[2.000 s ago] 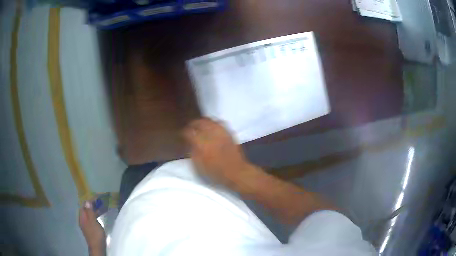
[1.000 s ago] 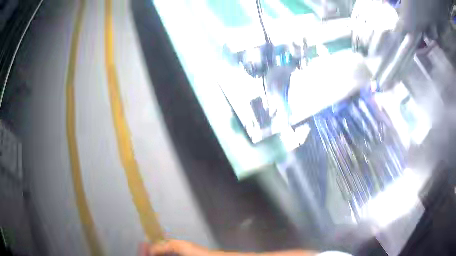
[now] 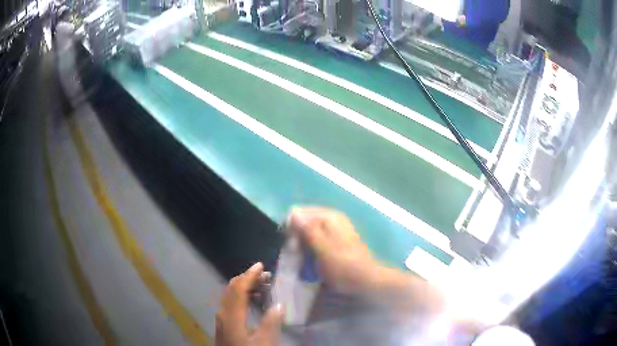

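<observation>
My right hand is in the lower middle, blurred, with its fingers closed on the top end of a narrow, pale, flat piece that looks like the badge holder. A small blue thing, perhaps the key fob, shows beside it under my right hand. My left hand is lower and to the left, cut off by the bottom edge. Its thumb and fingers are around a small dark object close beside the pale piece. Blur hides what this object is.
A long green bench with white strips runs ahead. A black cable hangs across it. Equipment and a control panel stand at right. A person in blue is beyond the bench. Yellow floor lines run at left.
The view has swung from the brown desk with paper to the green bench. My right hand has left the paper and come up beside my left hand at the pale piece.
</observation>
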